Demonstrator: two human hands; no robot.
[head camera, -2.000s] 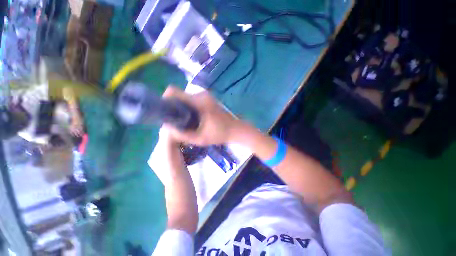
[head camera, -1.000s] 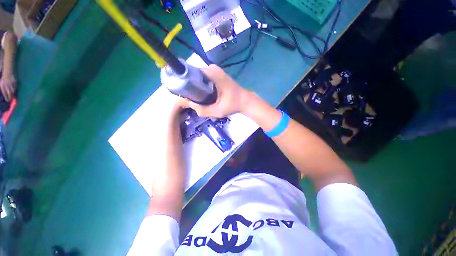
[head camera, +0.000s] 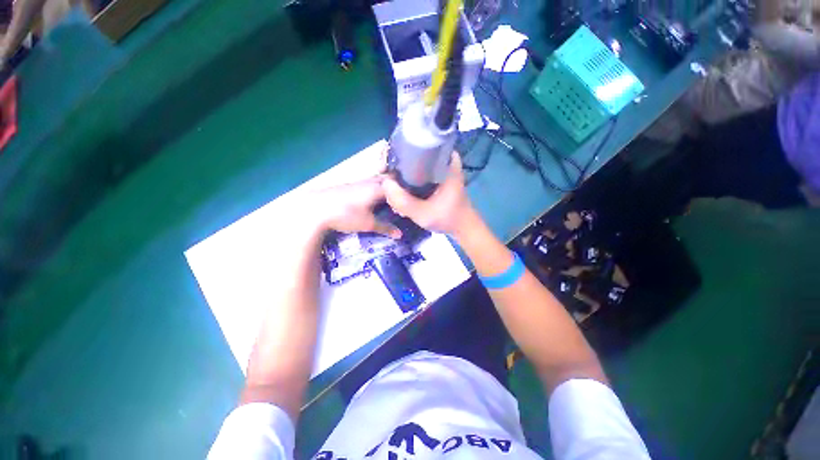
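The black unit (head camera: 361, 256) lies on the white mat (head camera: 270, 243), its short black arm with a blue tip (head camera: 396, 280) pointing toward me. My left hand (head camera: 352, 208) is on the far side of the unit, fingers holding its edge. My right hand (head camera: 437, 207), with a blue wristband (head camera: 503, 271), is closed around the grey electric screwdriver (head camera: 421, 151), which stands nearly upright over the unit. The screwdriver's bit and the screw are hidden by the hands.
The white-fronted screw feeder (head camera: 423, 40) stands behind the screwdriver. A teal perforated box (head camera: 586, 83) and black cables (head camera: 539, 157) are at its right. A dark bin of small parts (head camera: 575, 265) is below the bench edge. Yellow hose (head camera: 445, 49) rises from the screwdriver.
The screwdriver has left the feeder side, become more upright and now stands over the unit. My left hand now shows on the unit's far edge. The view has shifted, bringing the teal box fully in.
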